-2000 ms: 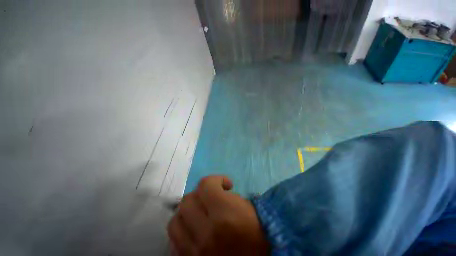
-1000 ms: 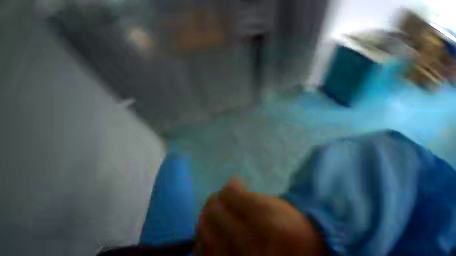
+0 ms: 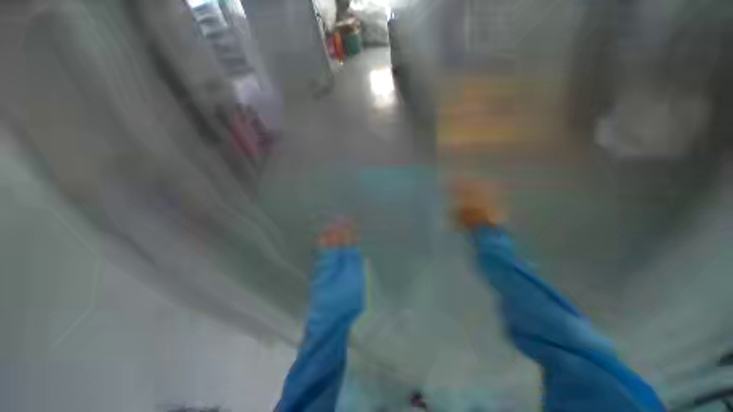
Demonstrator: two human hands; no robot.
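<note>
Both hands are in view, blurred, at the ends of outstretched blue sleeves. My left hand is small, left of the middle. My right hand is a little higher, right of the middle. Blur hides the fingers of both hands, and whether they touch or hold anything cannot be told. A hazy grey surface, perhaps a see-through sheet or curtain, lies around the hands. No watch or tray can be made out.
A pale wall is at the lower left. Beyond the hands, a grey floor passage leads away. Pink-red items stand left of it. An orange-yellow stack, perhaps cartons, is at the right, with a whitish bundle farther right.
The view has swung from the wall and blue cabinet to a passage. My right hand has moved from near the bottom edge to farther forward. My left hand now shows too.
</note>
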